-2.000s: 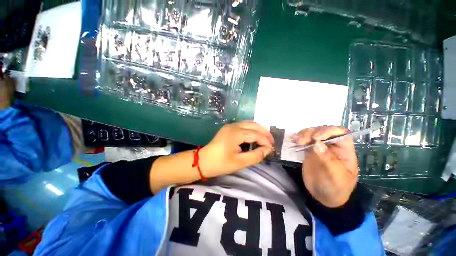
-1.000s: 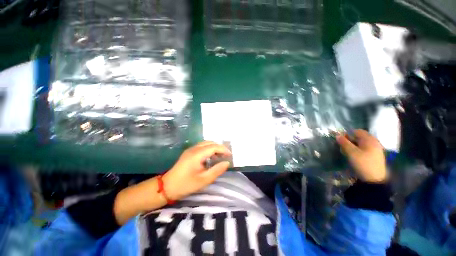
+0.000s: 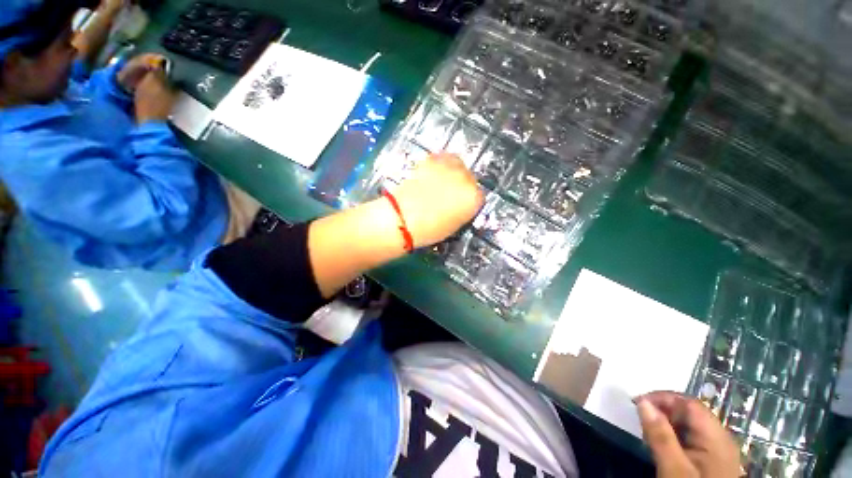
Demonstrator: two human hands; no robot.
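Observation:
My left hand (image 3: pixel 439 201), with a red wristband, is over the large clear parts tray (image 3: pixel 579 168), whose pockets hold small dark and shiny parts. Its fingers are curled down and hidden by the back of the hand, so I cannot tell what it holds. My right hand (image 3: pixel 687 434) is at the lower right, cut off by the frame edge, by the near right corner of the white sheet (image 3: pixel 645 331). Its thumb and fingers are bent close together; no tweezers can be made out. A brown-grey patch (image 3: pixel 571 374) lies at the sheet's near left edge.
A second clear tray (image 3: pixel 771 345) stands right of the sheet, with empty clear trays (image 3: pixel 757 168) behind it. A blue strip (image 3: pixel 355 140), a white sheet with dark parts (image 3: pixel 290 103) and a black tray (image 3: pixel 222 35) lie left. A person in blue (image 3: pixel 103 168) sits there.
The view has swung left. My left hand has moved from the white sheet to the large tray. My right hand has moved from the second tray to the sheet's corner.

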